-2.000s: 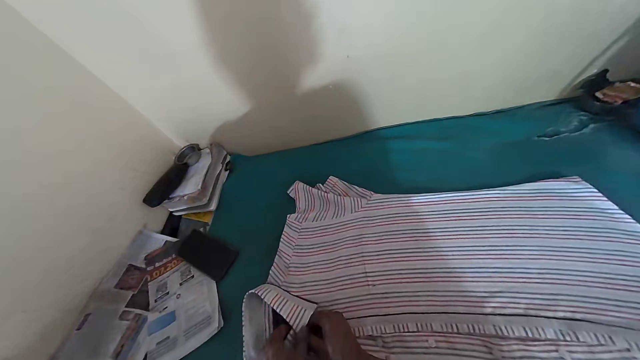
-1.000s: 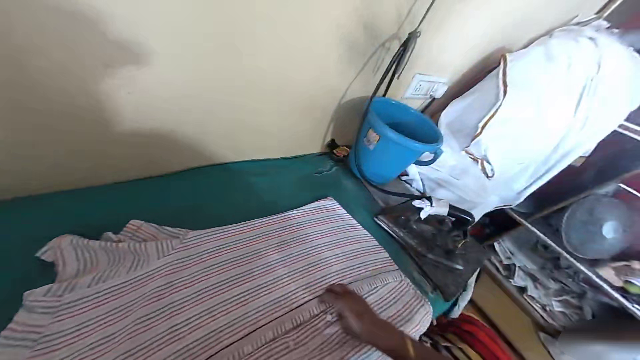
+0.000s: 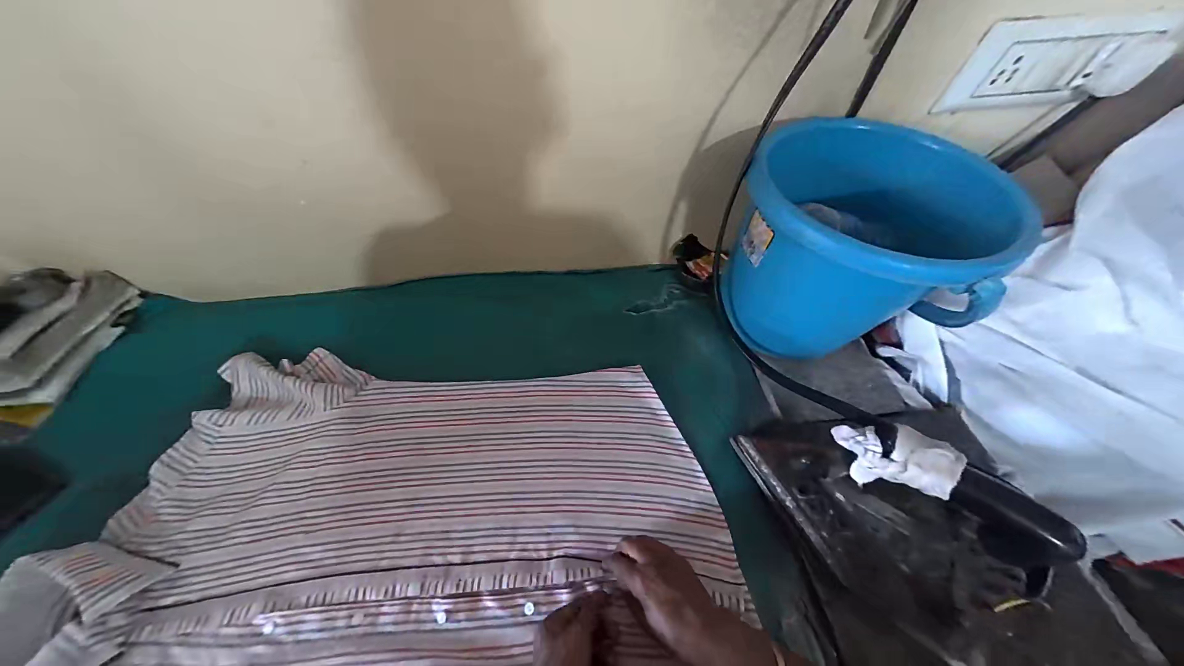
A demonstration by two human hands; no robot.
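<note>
A striped button-front shirt [image 3: 444, 462] lies spread on a green cloth [image 3: 518, 324], its collar to the left and its hem to the right. Near the bottom of the view, my left hand [image 3: 569, 634] is on the button placket, partly cut off by the frame edge. Beside it my right hand [image 3: 666, 592] pinches the placket fabric near the hem, fingers closed on it. The two hands are close together. Several small buttons show along the placket to the left of them.
A blue plastic bucket [image 3: 832, 268] stands at the back right. In front of it, a black-handled electric iron [image 3: 1008, 518] rests on a dark plate [image 3: 786, 490]. White cloth [image 3: 1091, 324] hangs at the right; a black cable [image 3: 740, 194] runs down past the bucket. Folded papers [image 3: 55, 333] lie at the far left.
My hands were at the collar two seconds ago; now both are at the placket near the hem. The view has swung right, then partly back.
</note>
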